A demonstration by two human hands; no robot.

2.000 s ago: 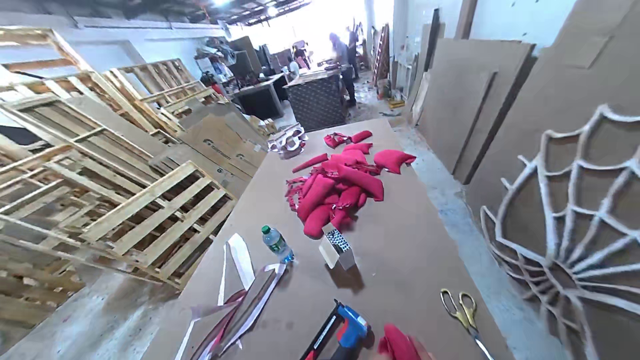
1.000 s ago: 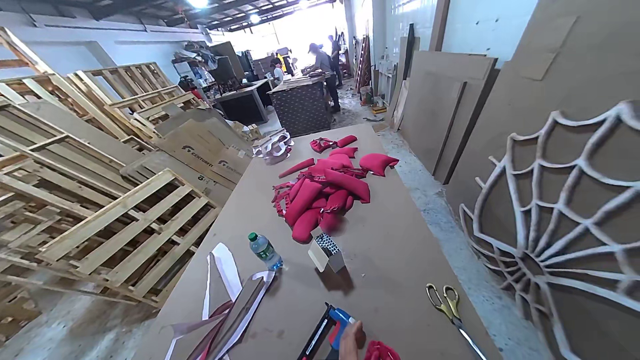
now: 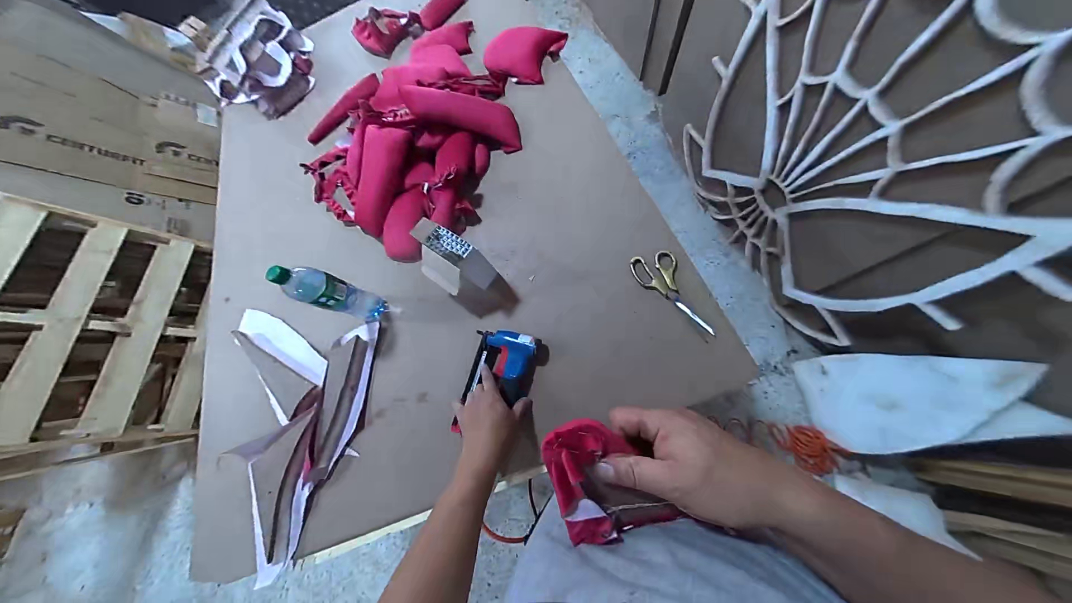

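My left hand [image 3: 490,414] rests on the handle of a blue and black pneumatic staple gun [image 3: 512,356] lying on the board-topped table; its fingers are spread over the tool, and whether they grip it is unclear. Close to my body, my right hand [image 3: 682,461] pinches a red fabric-covered piece [image 3: 578,469] between thumb and fingers, its folded edge and a bit of white showing. Beyond the staple gun stands an open small box of staples [image 3: 456,260]. Gold-handled scissors [image 3: 670,289] lie to the right. A heap of red padded fabric pieces [image 3: 427,142] covers the far middle.
A plastic bottle [image 3: 327,293] lies or stands left of the box, with fabric strips [image 3: 314,419] nearer me. White-and-brown cutouts [image 3: 260,59] sit at the far left. Wooden pallets [image 3: 92,327] flank the table's left side; a web-shaped frame [image 3: 837,167] and an orange cord [image 3: 812,448] are at right.
The view has tilted down strongly. The red piece, at the bottom edge of the earlier frames, is now in plain sight in my right hand.
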